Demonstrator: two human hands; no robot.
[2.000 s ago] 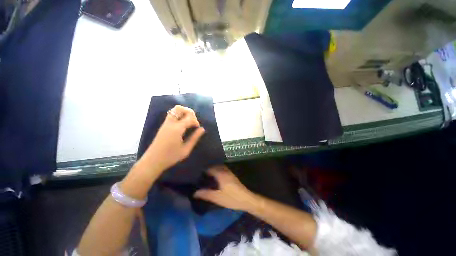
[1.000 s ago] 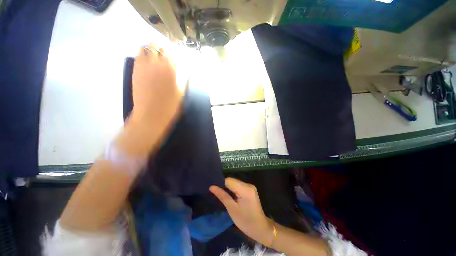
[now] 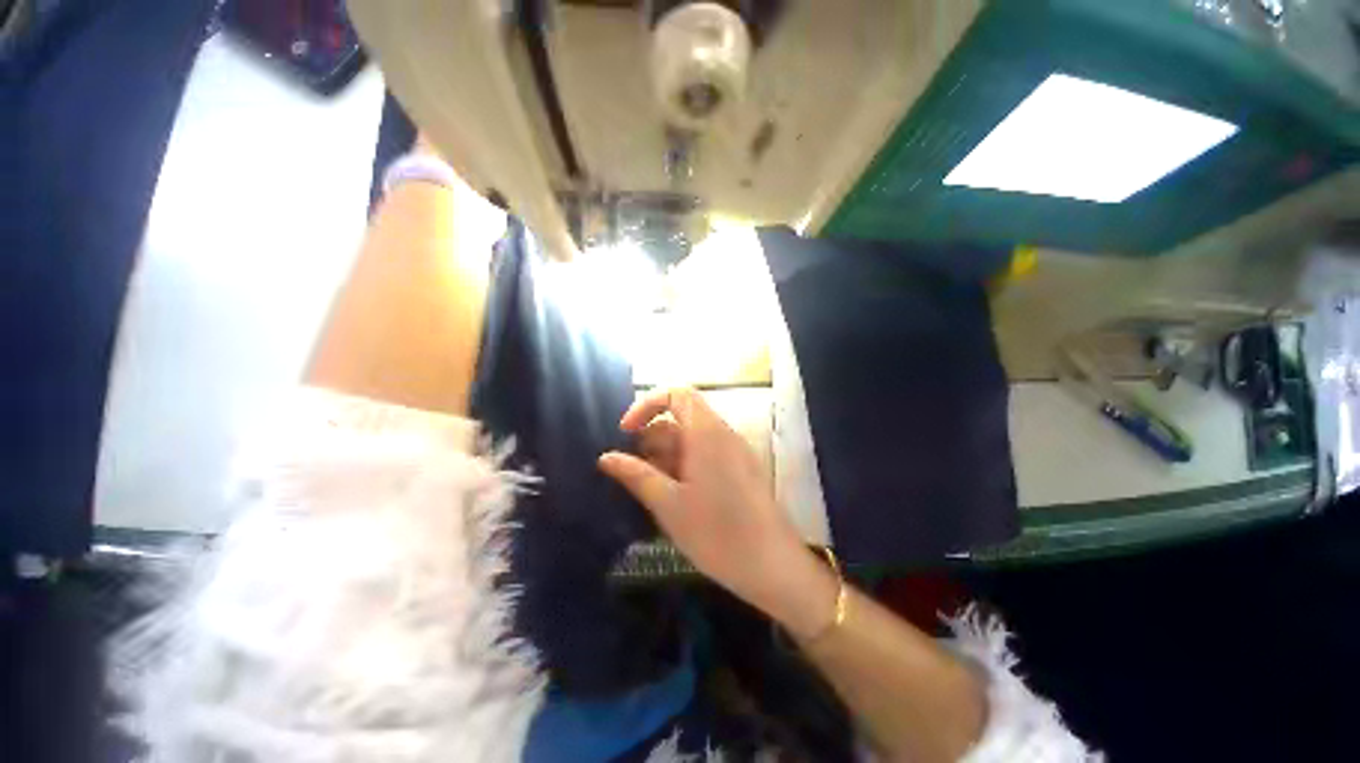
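Note:
A dark navy cloth panel (image 3: 559, 432) runs from under the needle area down over the table's front edge. The presser foot area (image 3: 638, 246) is in bright glare. My left arm reaches forward along the cloth's left side. My left hand (image 3: 430, 148) is mostly hidden behind the machine head, and its fingers cannot be seen. My right hand (image 3: 704, 485) is at the cloth's right edge, thumb and forefinger apart at the cloth, other fingers curled. No cloth is clearly pinched in it.
A dark cloth piece with a pale edge (image 3: 895, 395) lies right of the needle. The cream machine (image 3: 806, 90) and lit control panel (image 3: 1096, 142) stand above. Small snips (image 3: 1146, 429) lie at right, a phone (image 3: 306, 38) upper left. Long navy cloth (image 3: 75, 268) hangs at left.
My left hand has moved forward, behind the machine head. My right hand has moved up from below the table edge to the cloth's right edge. The view has shifted, showing more machine.

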